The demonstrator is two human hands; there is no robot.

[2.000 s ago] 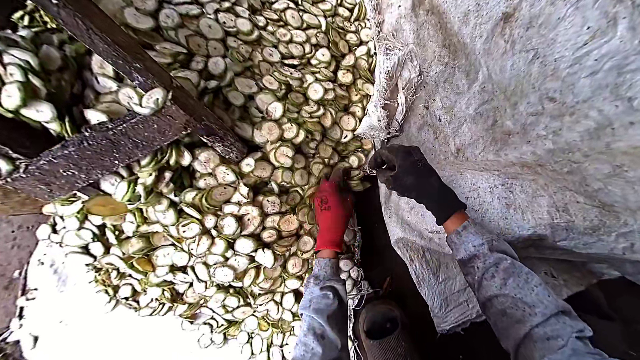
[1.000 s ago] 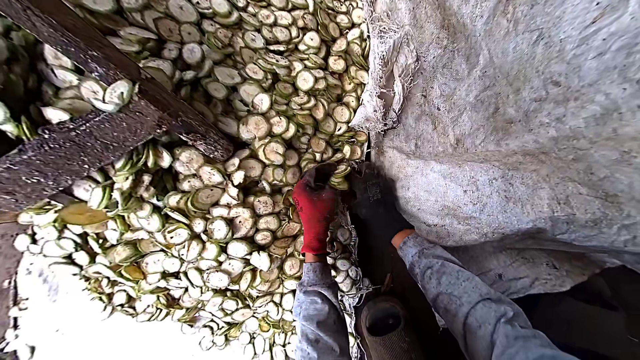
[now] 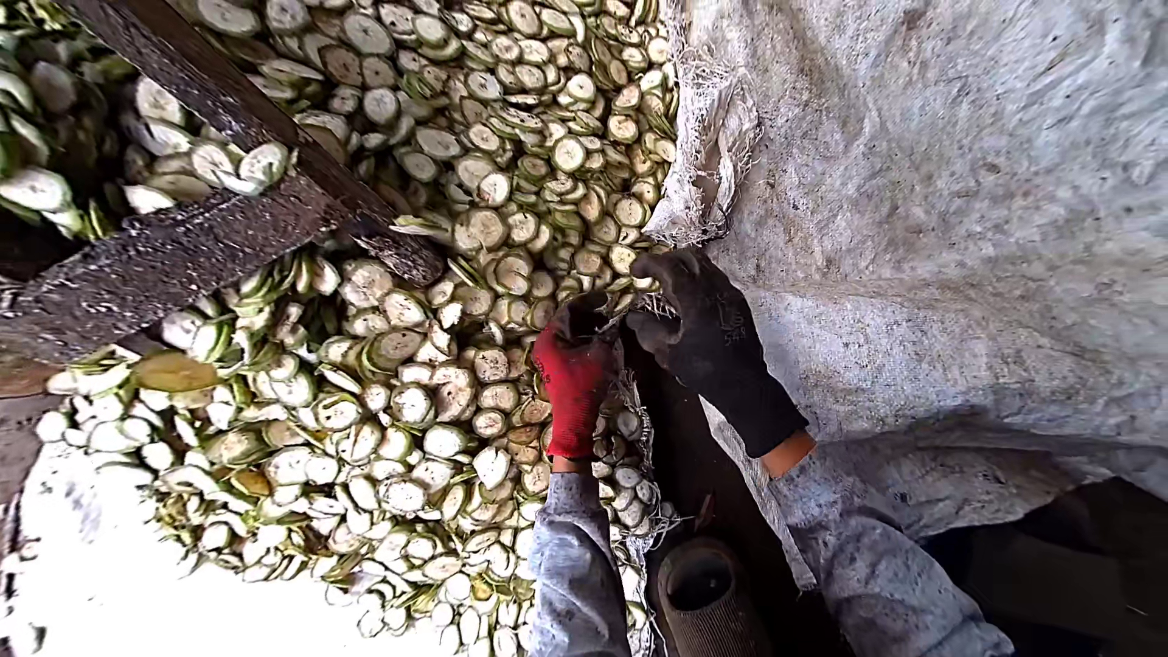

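Observation:
A large heap of sliced pale green-skinned vegetable rounds (image 3: 447, 438) covers the left and centre of the view. My left hand (image 3: 577, 374), in a red glove with dark fingers, has its fingers curled at the frayed edge of a white woven sack (image 3: 641, 415), beside the slices. Just to the right, my right hand (image 3: 703, 338), in a black glove, has thumb and fingers bent around a gap, near the same frayed strands. Whether either hand grips the strands cannot be told. A second woven sheet (image 3: 949, 182), whitish and stained, spreads behind my right hand.
Dark, worn wooden beams (image 3: 182, 255) meet at the upper left, with slices lying on and behind them. A bunched, frayed fold (image 3: 707, 155) of the woven sheet stands above my hands. The toe of a boot or similar dark round object (image 3: 703, 584) is at the bottom, beside a dark gap.
My right hand first came in close beside my left hand, and now its fingers are spread farther from it. My left hand stays at the sack edge.

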